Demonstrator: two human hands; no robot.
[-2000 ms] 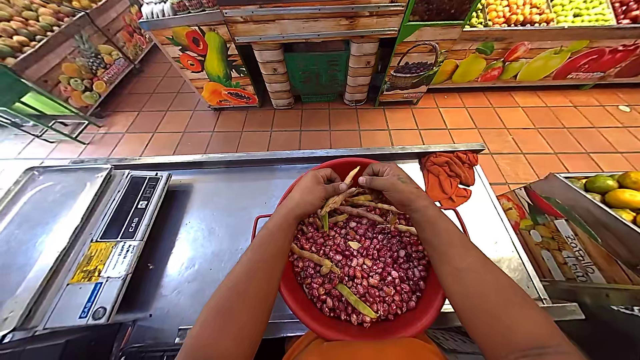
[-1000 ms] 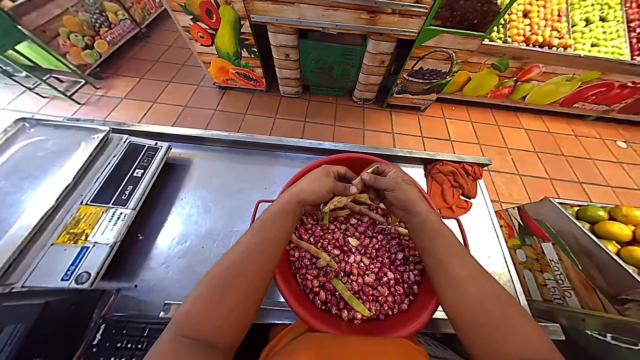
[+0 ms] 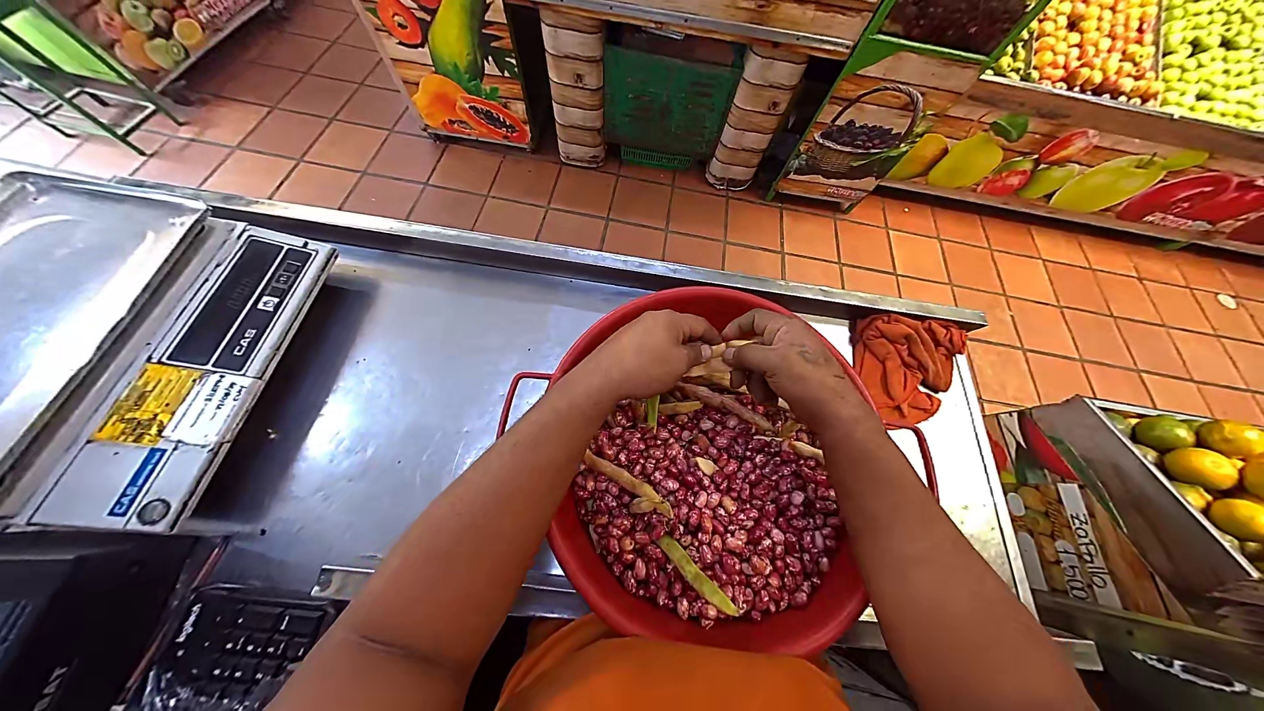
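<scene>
A red plastic tub [image 3: 583, 583] with side handles holds many speckled red beans [image 3: 731, 523]. My left hand [image 3: 657, 351] and my right hand [image 3: 785, 360] meet over its far part, fingertips close together, both gripping a pale tan bean pod [image 3: 733, 348]. More dry pods lie on the beans below the hands, among them a brownish one [image 3: 729, 405]. A curled tan pod [image 3: 624, 479] rests at the left of the beans, and a yellow-green pod [image 3: 697, 577] near the tub's near side. The fingers partly hide the held pod.
The tub stands on a stainless steel counter [image 3: 425, 346]. At left is a CAS scale [image 3: 212, 365] with a metal platter; below it, a black keyboard [image 3: 237, 642]. An orange cloth [image 3: 904, 365] lies beyond the tub's right side. A crate of yellow-green fruit [image 3: 1136, 484] stands at right.
Both hands stay together over the tub's far part. The upright pale pod seen above the fingertips two seconds ago no longer shows there. The view has shifted somewhat.
</scene>
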